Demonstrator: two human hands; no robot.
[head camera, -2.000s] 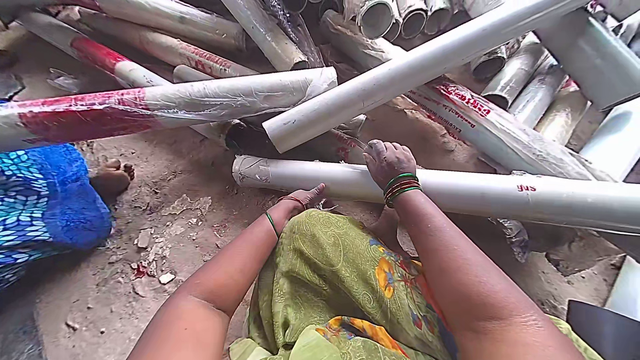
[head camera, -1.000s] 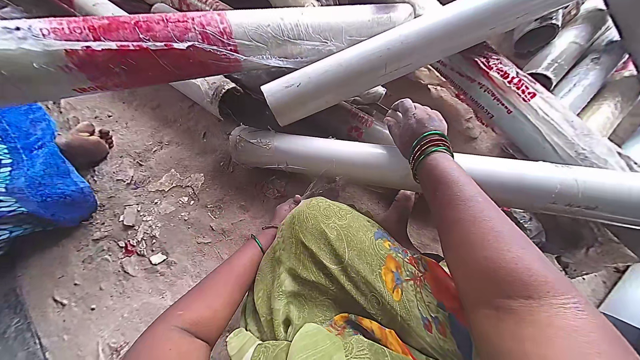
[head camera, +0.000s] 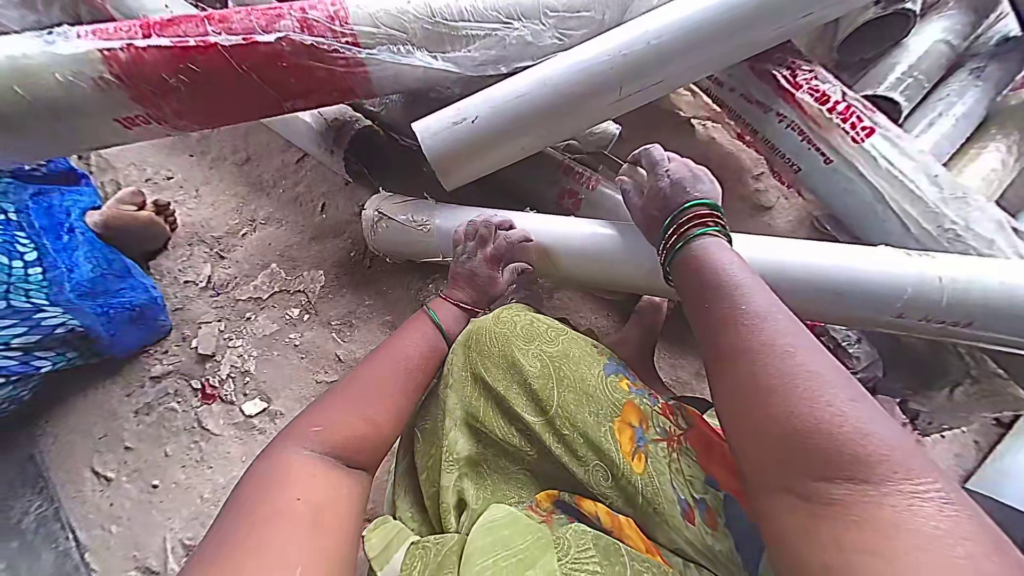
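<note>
A pale plastic pipe (head camera: 832, 276) lies across in front of my knees, with torn film around its left end. My left hand (head camera: 490, 254) rests on the pipe near that end, fingers spread over its top. Just above the pipe's middle is my right hand (head camera: 660, 188), fingers bent together around something thin and dark, perhaps a blade or wire; its kind is unclear. Another bare pale pipe (head camera: 616, 80) slants above, its open end close to the first pipe's left end.
A film-wrapped pipe with a red band (head camera: 240, 76) spans the upper left. More wrapped pipes (head camera: 880, 152) are piled at the right. Another person's bare foot (head camera: 136, 224) and blue cloth are at the left. Flakes and scraps (head camera: 254, 406) lie on the dirt floor.
My left hand was low beside my knee one second ago and now lies on the pipe. My right hand has lifted from the pipe's surface, where it lay two seconds ago.
</note>
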